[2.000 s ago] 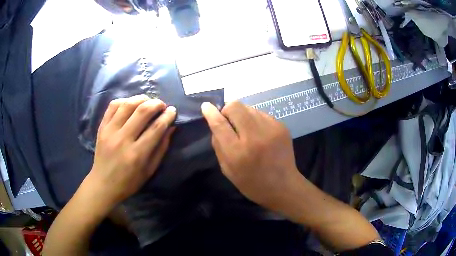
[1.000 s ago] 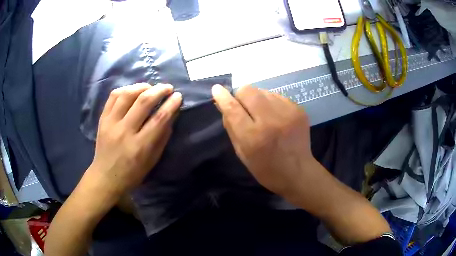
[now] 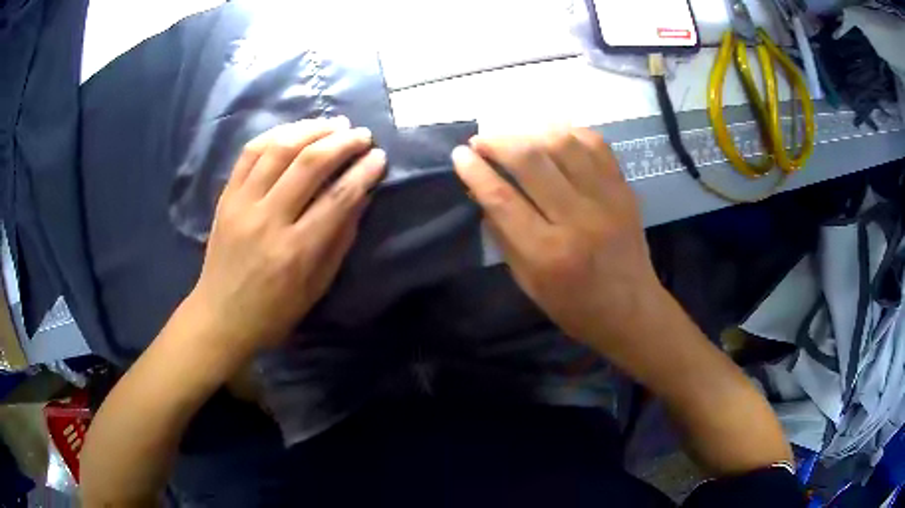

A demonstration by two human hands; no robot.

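Observation:
A dark garment panel [image 3: 129,189] lies on the white table and hangs over its front edge. A shinier black piece [image 3: 268,89] with a rounded edge lies on it, with a puckered line down its middle. My left hand [image 3: 288,218] presses on the cloth, its thumb and fingertips pinching a fold near the shiny piece's lower end. My right hand [image 3: 566,218] pinches the end of the narrow dark flap [image 3: 432,149] between thumb and fingers. The folded edge runs straight between both hands. The needle area is not visible; the top is washed out by glare.
A smartphone [image 3: 645,22] lies at upper right with a charging cable [image 3: 673,124] below it. Yellow-handled scissors [image 3: 759,104] lie right of it, over the ruled edge [image 3: 685,154]. Dark scraps [image 3: 863,74] are at far right. Light grey pieces [image 3: 843,327] are piled below the table edge.
Both hands and the cloth sit higher and further right in view, as do the phone and scissors. The right hand's fingers are now more extended over the flap's end. Both hands keep their pinch.

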